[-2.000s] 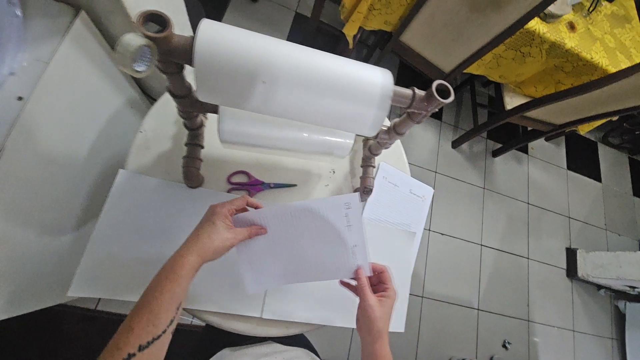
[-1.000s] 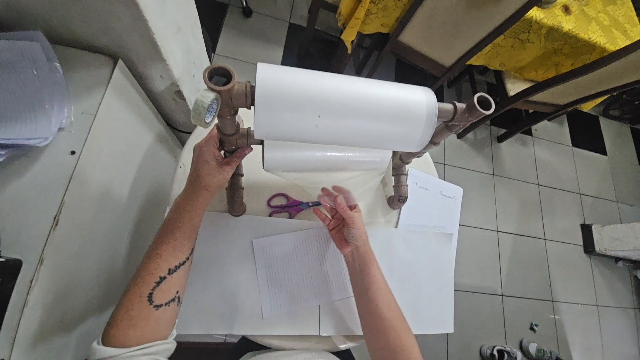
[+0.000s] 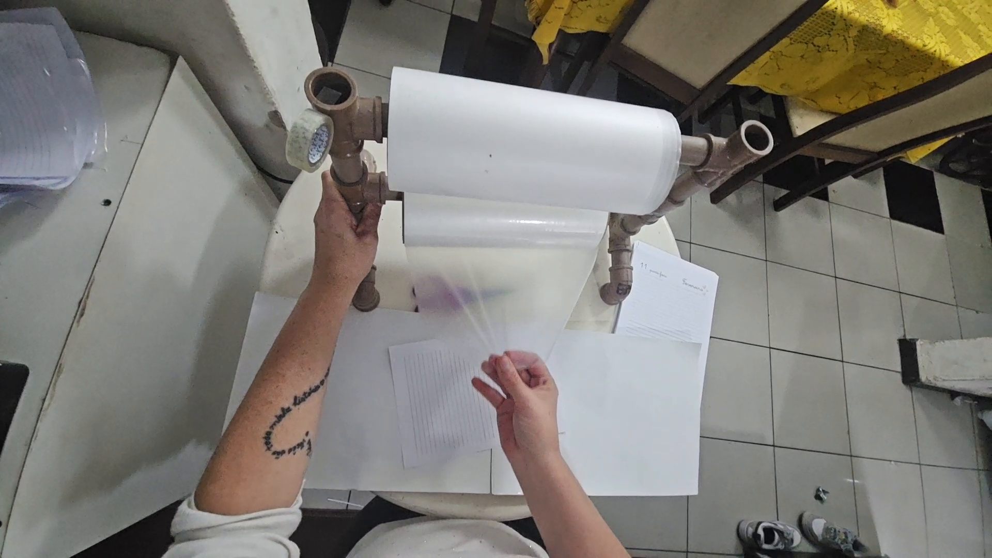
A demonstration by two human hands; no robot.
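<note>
My left hand (image 3: 345, 232) grips the left post of a brown plastic pipe stand (image 3: 353, 170). Between thumb and fingers, my right hand (image 3: 519, 395) pinches the edge of a clear plastic film (image 3: 535, 283), which stretches down from the lower roll (image 3: 504, 222). Above it a thicker white roll (image 3: 531, 139) sits on the upper pipe. Purple-handled scissors (image 3: 446, 294) show blurred through the film. A lined paper sheet (image 3: 442, 403) lies on large white sheets (image 3: 628, 411), left of my right hand. A roll of clear tape (image 3: 309, 140) hangs at the stand's upper left.
The stand and sheets are on a round white table (image 3: 291, 248). Papers with handwriting (image 3: 670, 294) lie at its right. Left is a pale surface (image 3: 132, 310) with plastic-covered papers (image 3: 46, 101). Chairs (image 3: 690, 39) and a yellow tablecloth (image 3: 883, 46) are beyond, shoes (image 3: 767, 535) on the floor.
Both hands held a paper sheet two seconds ago; it now lies on the white sheets. My left hand went to the stand, and my right hand has drawn film down over the scissors.
</note>
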